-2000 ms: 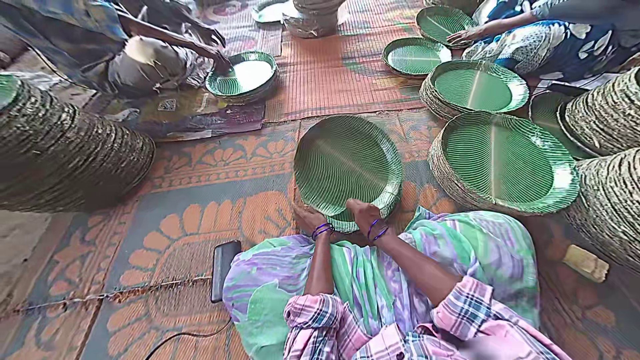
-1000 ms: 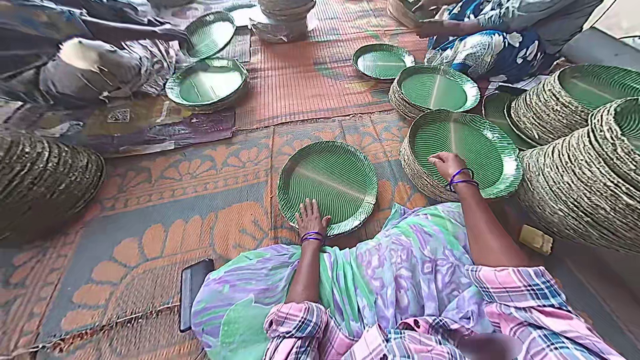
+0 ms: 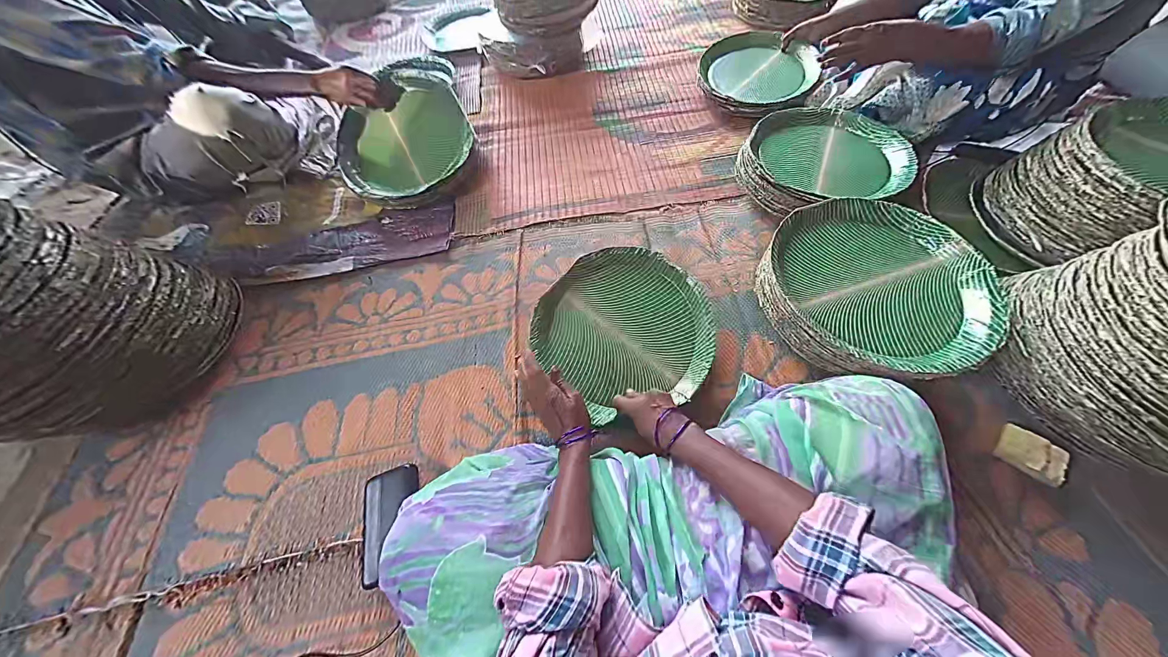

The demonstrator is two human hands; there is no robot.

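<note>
A round green leaf-patterned plate is in front of me, its near edge between my hands. My left hand rests along its lower left rim with the fingers pointing up the side. My right hand pinches the near rim, thumb over the edge. A purple bangle circles each wrist. To the right stands a stack of the same green plates, with a second, smaller-looking stack behind it.
Tall plate stacks rise at the left and right. A phone and a small yellowish block lie on the patterned mat. Two people handle plates, one at the upper left, one at the upper right.
My right hand has come from the right-hand stack to the near rim of the front plate. My left hand has shifted from the plate's face to its left edge.
</note>
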